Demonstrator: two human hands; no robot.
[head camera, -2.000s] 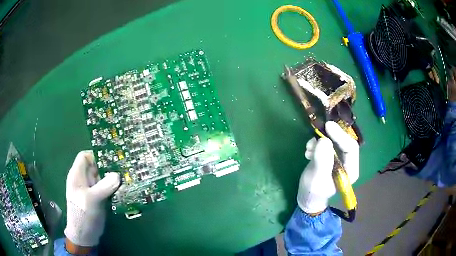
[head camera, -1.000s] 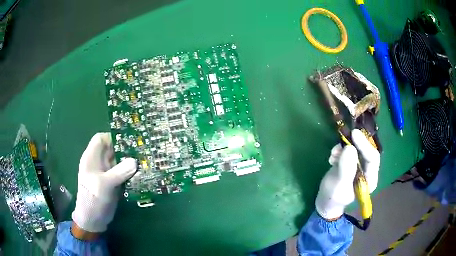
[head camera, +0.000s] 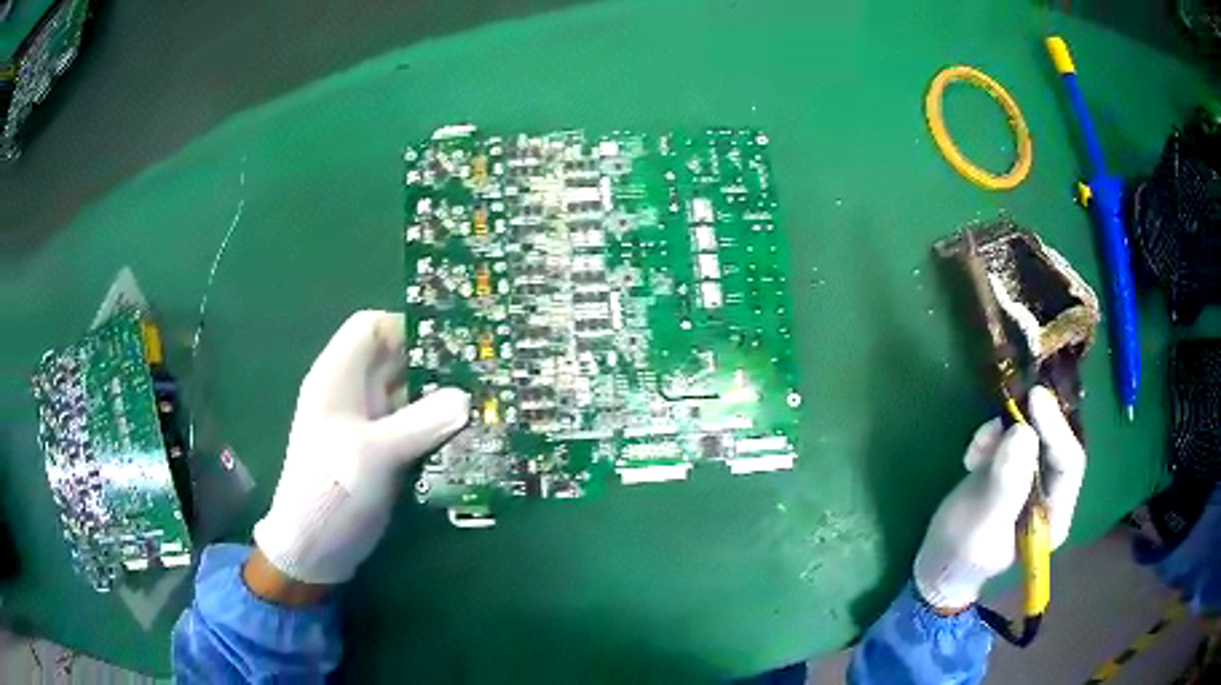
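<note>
A green circuit board (head camera: 603, 321) with rows of small silver and orange parts and white connectors lies in front of me. My left hand (head camera: 355, 442), in a white glove, grips its lower left edge, thumb on top and fingers out of sight at the edge. My right hand (head camera: 1004, 495), gloved, holds a soldering iron (head camera: 1035, 562) by its yellow handle. The iron's dark barrel points up and away along the left side of a dark open-topped stand (head camera: 1038, 288) with a whitish crusted rim. Whether the tip touches the stand I cannot tell.
A yellow ring (head camera: 979, 127) lies above the stand. A blue desoldering pump (head camera: 1111, 241) lies right of it. Black fans (head camera: 1185, 214) are at the right edge. A second board (head camera: 114, 448) sits at far left on a clear sheet (head camera: 221, 462). Thin wire (head camera: 214, 274) trails nearby. Another board (head camera: 40, 74) is top left.
The view has shifted left, so things appear further right. The board looks straighter in the picture. Both hands keep their holds, and the iron stays beside the stand.
</note>
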